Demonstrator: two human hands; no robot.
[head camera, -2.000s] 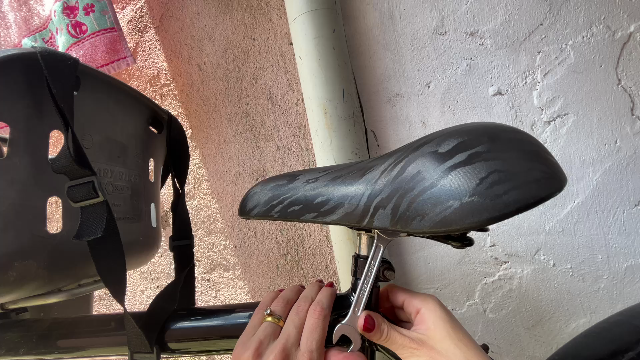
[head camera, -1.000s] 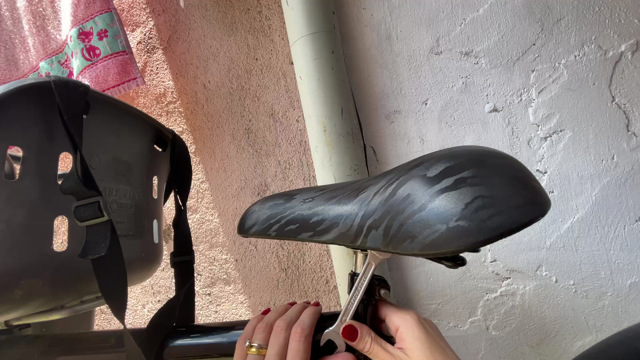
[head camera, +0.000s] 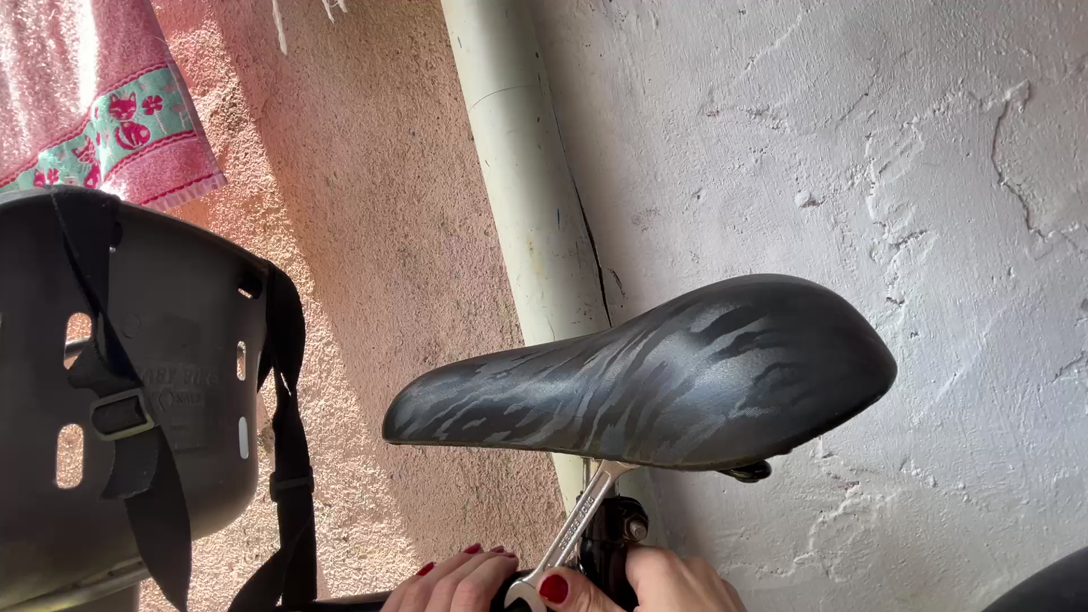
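Observation:
A black bicycle saddle with a grey streaked pattern (head camera: 646, 382) fills the middle of the view. Below it, a steel combination wrench (head camera: 574, 527) leans up to the right, its upper end near the saddle's underside and its open end low down. My right hand (head camera: 671, 582) wraps the seat tube area beside the seat clamp (head camera: 625, 523), its thumb pressed on the wrench's lower end. My left hand (head camera: 459, 582) rests with bent fingers over the black frame tube (head camera: 348, 605), left of the wrench; whether it grips the tube is cut off by the lower edge.
A dark plastic child bike seat (head camera: 195, 340) with black straps (head camera: 289, 442) stands at the left. Behind are a rough wall (head camera: 807, 153) and a pale vertical pipe (head camera: 527, 170). A pink towel (head camera: 144, 127) hangs at upper left; a dark curved object (head camera: 1045, 586) shows at lower right.
The wrench has tilted, from nearly upright two seconds ago to a clear lean to the right. Both hands remain around its lower end. The view has shifted somewhat.

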